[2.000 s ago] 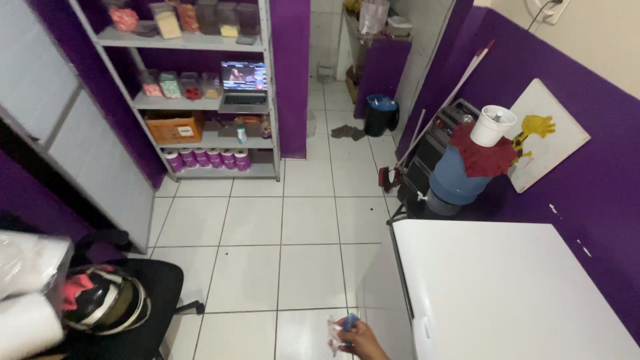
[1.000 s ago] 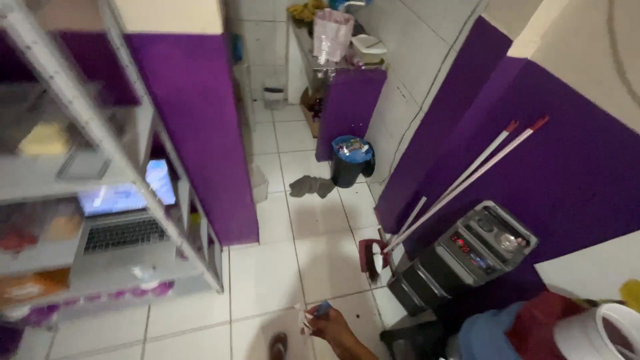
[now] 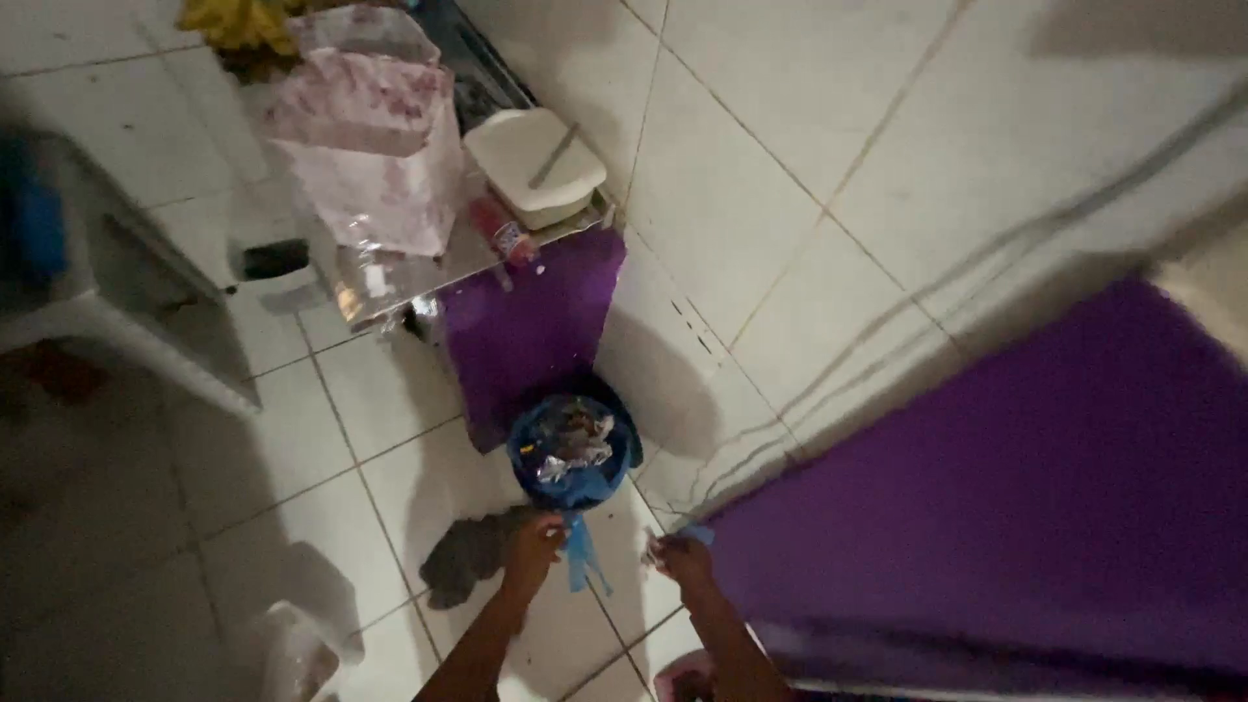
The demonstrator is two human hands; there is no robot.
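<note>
A round trash bin with a blue bag liner stands on the tiled floor, with crumpled clear wrappers inside. Beside its near rim is my left hand, fingers curled; whether it grips the liner cannot be told. A loose blue strip of the bag hangs just right of that hand. My right hand, lower right of the bin, is closed on a small crumpled wrapper, with a bit of blue material at its far side. A dark grey cloth lies on the floor left of the bin.
Behind the bin, a counter with a purple end panel holds a pinkish bag, a white lidded tub and a red bottle. A purple-and-tile wall borders the right. A white plastic item is at left.
The view has moved in close to the bin. My left hand has come into view at the bin's near side, and my right hand still holds the crumpled wrapper.
</note>
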